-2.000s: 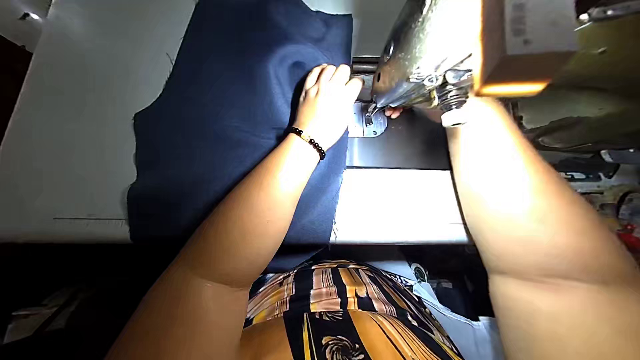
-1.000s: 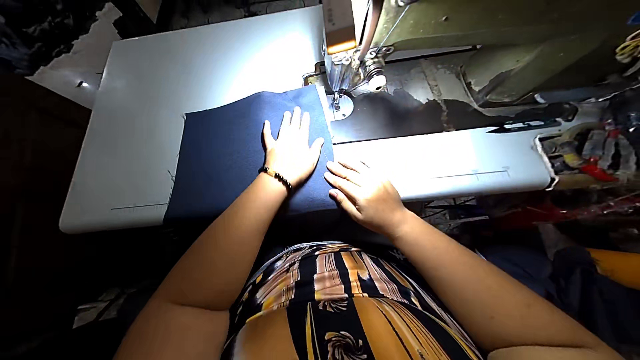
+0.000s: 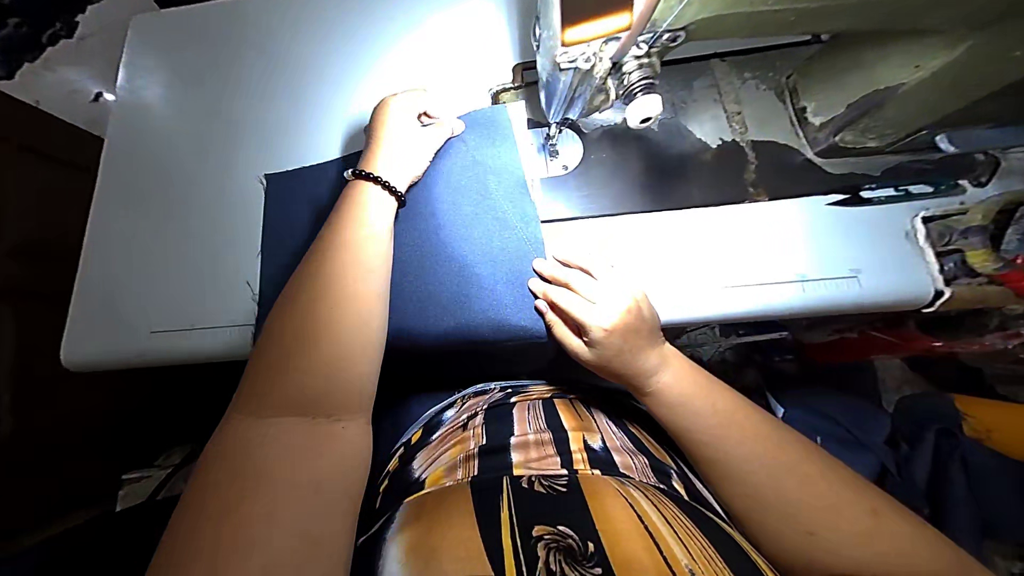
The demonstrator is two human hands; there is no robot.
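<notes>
A piece of dark blue fabric point(image 3: 464, 240) lies on the white sewing table, its right edge just left of the presser foot point(image 3: 553, 140) of a sewing machine. My left hand point(image 3: 408, 136), with a black bead bracelet point(image 3: 376, 184) on the wrist, is at the fabric's far edge, its fingers curled; whether it pinches the cloth cannot be told. My right hand point(image 3: 600, 316) rests with its fingertips on the fabric's right edge, near the table's front. A pale strip shows along the fabric's upper right edge.
The green machine arm point(image 3: 864, 80) spans the upper right. Dark pointed snips point(image 3: 904, 192) lie on the machine bed at right. The white table point(image 3: 184, 104) extends left, with a ruler line near its front edge. Cloth and clutter are below right.
My left hand, flat on the fabric a second ago, is now at its far edge with curled fingers. My right hand, near the needle two seconds ago, is now at the fabric's right edge.
</notes>
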